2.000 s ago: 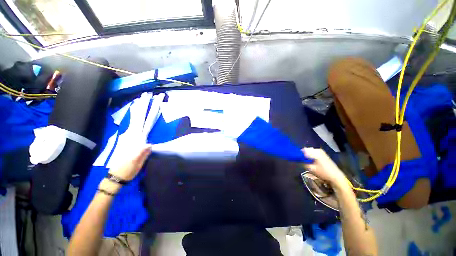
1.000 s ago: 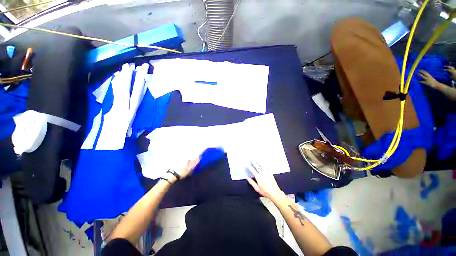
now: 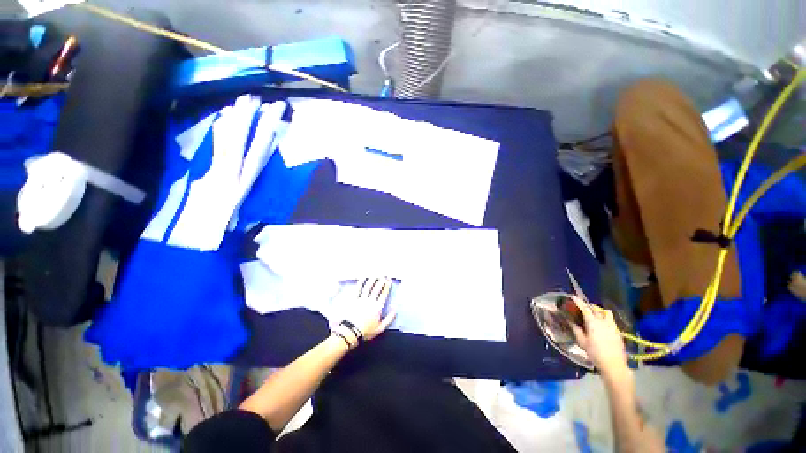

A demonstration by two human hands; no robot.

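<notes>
A white fabric panel (image 3: 442,274) lies flat on the dark padded table (image 3: 530,203), near its front edge. My left hand (image 3: 364,310) rests on it with fingers spread, pressing a part that looks pale blue. My right hand (image 3: 594,326) is closed around the brown handle of the steam iron (image 3: 552,323), which sits at the table's right edge. A second white panel (image 3: 442,168) with a short dark-blue strip (image 3: 384,153) lies behind the first.
Long white and blue cut pieces (image 3: 208,186) lie at left over bright blue fabric (image 3: 177,305) hanging off the table. A black padded arm (image 3: 115,124) with a white tape roll (image 3: 53,190) stands left. A brown padded arm (image 3: 676,186) and yellow hoses (image 3: 742,186) are at right.
The front panel, first lifted and stretched between both hands, now lies flat, its blue fold no longer showing. My left hand stays on it. My right hand has moved right onto the iron's handle.
</notes>
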